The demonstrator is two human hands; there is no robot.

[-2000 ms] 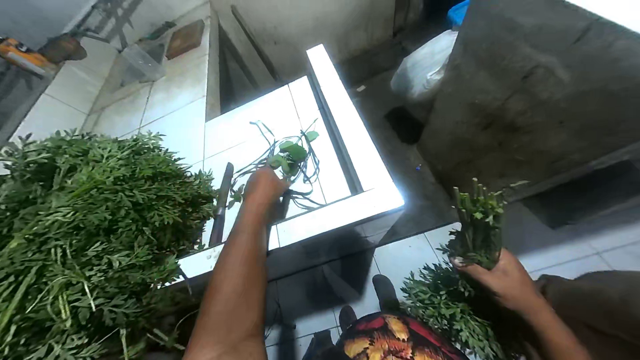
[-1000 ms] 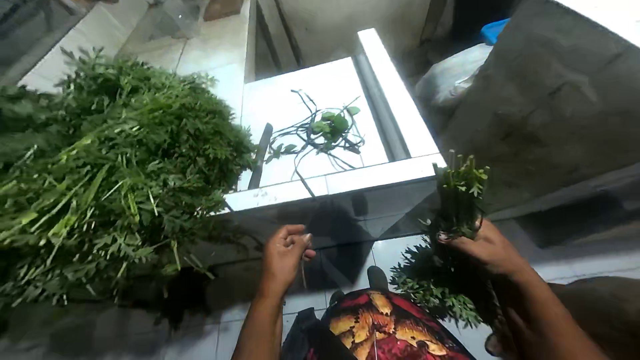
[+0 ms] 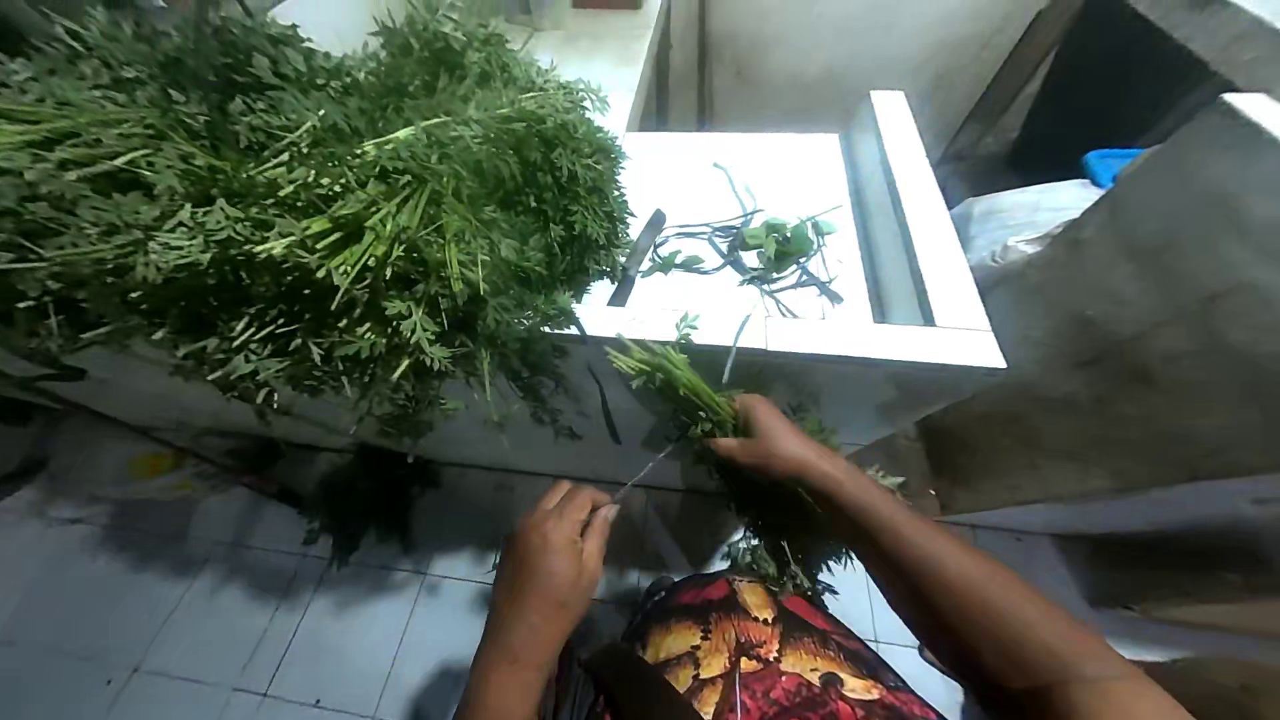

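Observation:
My right hand [image 3: 775, 445] grips a bunch of leafy green stems [image 3: 680, 385], cut ends pointing up and left, leaves hanging below the fist. My left hand [image 3: 565, 530] pinches a thin strip [image 3: 645, 472] that stretches up to the bunch at my right hand. Another length of it sticks up beyond the stems. On the white tiled counter [image 3: 880, 345] lie a tangle of dark strips [image 3: 720, 240] and a few loose green leaves [image 3: 785, 243]. A dark flat blade-like thing [image 3: 637, 257] lies left of them. A large heap of cut greens [image 3: 380, 220] covers the counter at the left.
Leaves of the heap overhang the counter's front edge. A raised tiled ledge [image 3: 925, 210] borders the counter's right side. Beyond it are a white sack [image 3: 1025, 215], a blue thing [image 3: 1110, 165] and a grey wall [image 3: 1110, 320]. White floor tiles [image 3: 330, 635] lie below.
My left hand has left the strips on the counter and now holds one pulled taut. My right hand has brought the bunch leftward, in front of the counter edge. The view has shifted.

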